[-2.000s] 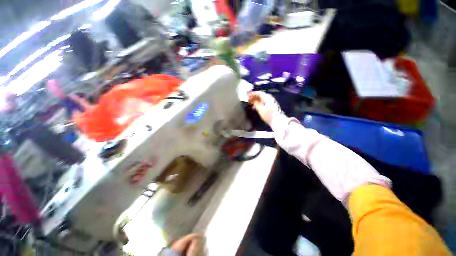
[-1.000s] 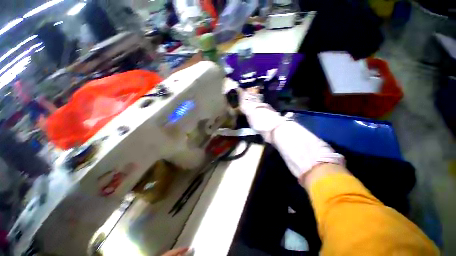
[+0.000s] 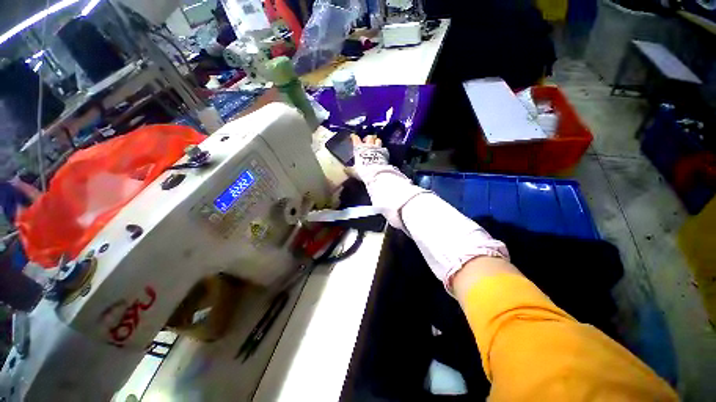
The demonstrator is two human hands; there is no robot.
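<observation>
The white industrial sewing machine (image 3: 259,157) with red lettering and a lit blue display runs diagonally across the left. My right hand (image 3: 366,149) reaches past its far end, beside a dark flat object (image 3: 340,147); whether the hand holds it I cannot tell. The arm wears a pale pink cover over a yellow sleeve. Black thread snips (image 3: 263,325) lie on the machine bed. Scissors with a black handle (image 3: 345,247) and red nearby lie under a white strip (image 3: 341,213). Black cloth (image 3: 542,267) lies at the lower right. My left hand is out of the picture.
A red-orange plastic bag (image 3: 102,184) is behind the machine. A yellow-brown container (image 3: 210,310) sits under its arm. A blue crate (image 3: 510,196) is right of the table, with a red crate (image 3: 577,133) beyond. A purple bin (image 3: 416,98) stands behind my hand.
The view has shifted, so the machine sits further left. My left fingers, seen at the bottom edge before, are gone. My right hand stays by the machine's far end.
</observation>
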